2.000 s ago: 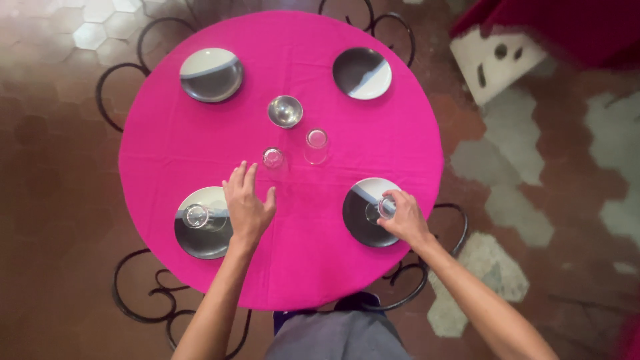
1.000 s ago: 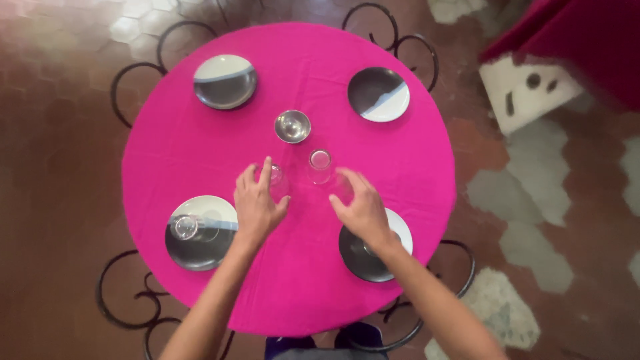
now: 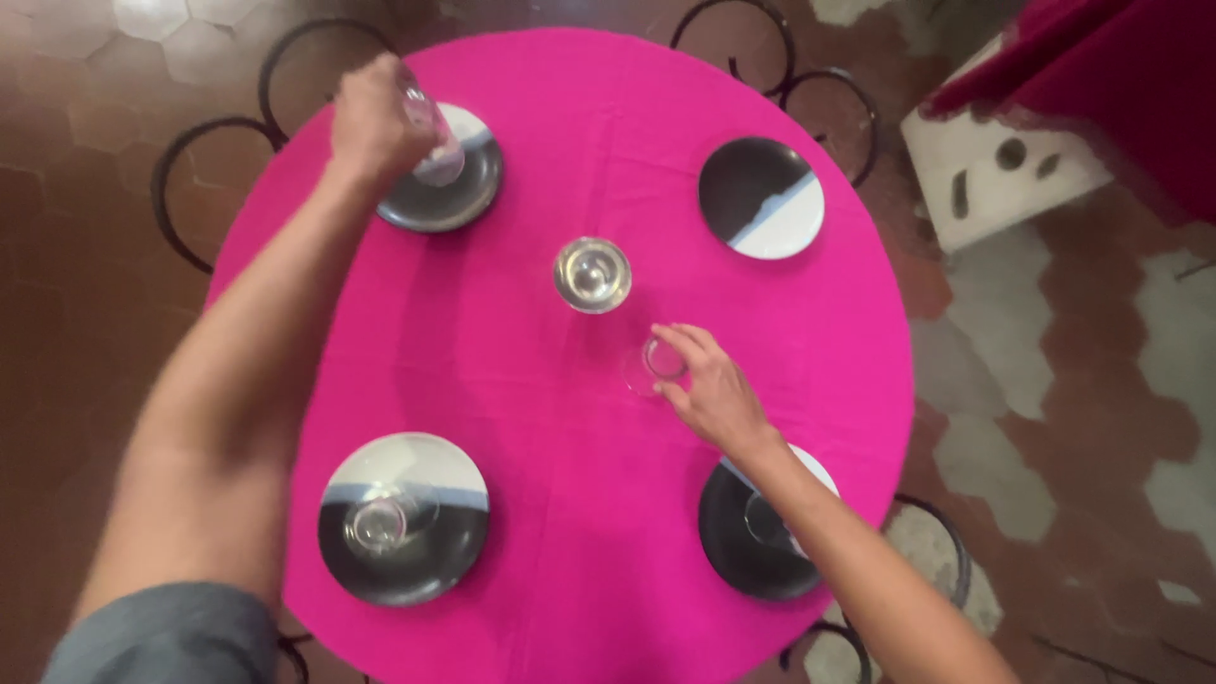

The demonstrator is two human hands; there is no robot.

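My left hand (image 3: 380, 119) grips a clear drinking glass (image 3: 435, 142), held tilted over the far left black-and-white plate (image 3: 456, 204). Near the middle of the table, the thumb and fingers of my right hand (image 3: 712, 385) are around another clear glass (image 3: 663, 359); whether they press on it is hard to tell. A third glass (image 3: 378, 524) stands on the near left plate (image 3: 418, 579). On the near right plate (image 3: 731, 541), partly under my right forearm, is a further glass (image 3: 765, 518). The far right plate (image 3: 760, 199) has nothing on it.
A round table with a pink tablecloth (image 3: 551, 408) bears a small metal bowl (image 3: 592, 275) at its middle. Curled black metal chair frames (image 3: 204, 123) surround it. At the upper right, a white perforated block (image 3: 997, 176) shows under a dark red cloth (image 3: 1130, 104).
My left hand has moved from the table's middle to the far left plate, now with a glass in it. My right hand has moved from the near right plate to the glass near the middle.
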